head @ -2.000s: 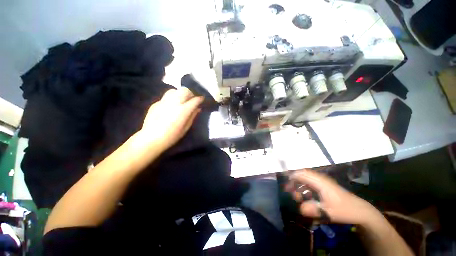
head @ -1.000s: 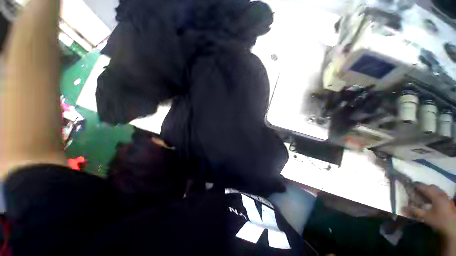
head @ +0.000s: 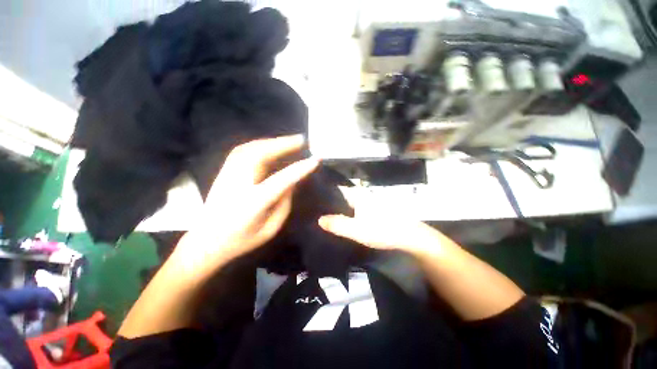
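A black garment piece point(head: 328, 194) lies over the table's front edge between my hands. My left hand point(head: 252, 198) is on it from the left, thumb and fingers closed around part of the cloth. My right hand point(head: 374, 229) holds its right side, with the thumb on top and the other fingers hidden. The cloth runs back into a large pile of black garments point(head: 173, 94) at the left. The shears point(head: 529, 164) lie on the table right of the needle area. My black shirt is hard to tell from the cloth.
The white overlock machine point(head: 468, 108) stands right of the pile, with whitish tension dials point(head: 491, 72) and a red display point(head: 580, 79). A smartphone point(head: 624, 162) lies at the far right. A red stool point(head: 72, 346) and a cluttered shelf stand at lower left on the green floor.
The shears have left my right hand and lie on the table. My left hand has come back from the far left to the cloth. Both hands are now on the garment.
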